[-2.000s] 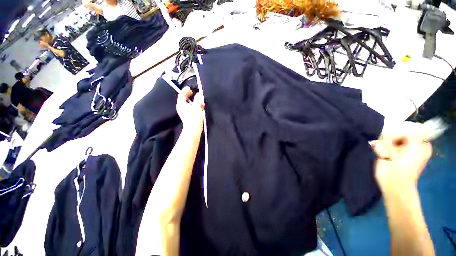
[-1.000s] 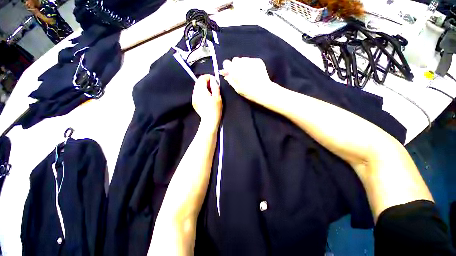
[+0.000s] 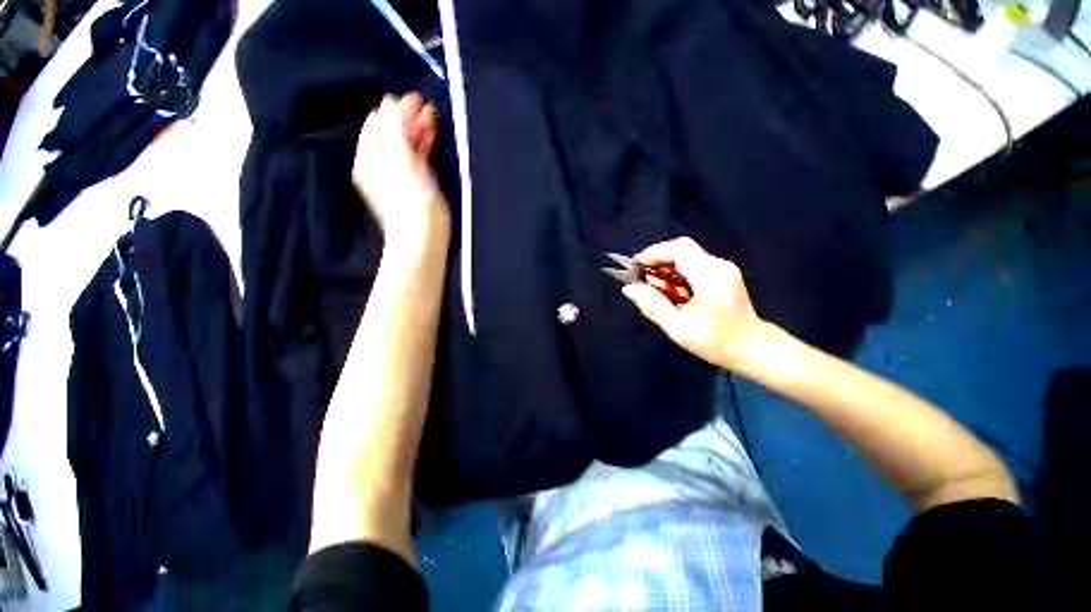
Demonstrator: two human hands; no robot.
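A navy blazer (image 3: 526,395) lies front up before me, its hem hanging near my lap. White trim (image 3: 462,179) runs down its front opening, and a pale round button (image 3: 567,313) sits right of the trim's lower end. My right hand (image 3: 706,297) holds small red-handled thread snips (image 3: 652,277) over the jacket, right of the button, with the metal tips pointing left. My left hand (image 3: 400,150) is over the jacket just left of the trim, fingers curled. Whether it pinches cloth or a thread cannot be seen.
A smaller-looking trimmed blazer (image 3: 180,359) on a hanger lies at left. More dark garments (image 3: 102,102) lie upper left. Black hangers (image 3: 891,14) are cut off at the top right. The white table (image 3: 957,90) ends at right above blue floor. Dark tools lie at the lower left edge.
The view has tilted down towards my lap. My right hand has left the collar and come down near the button, its snips now visible. My left hand has moved slightly down from the lapel.
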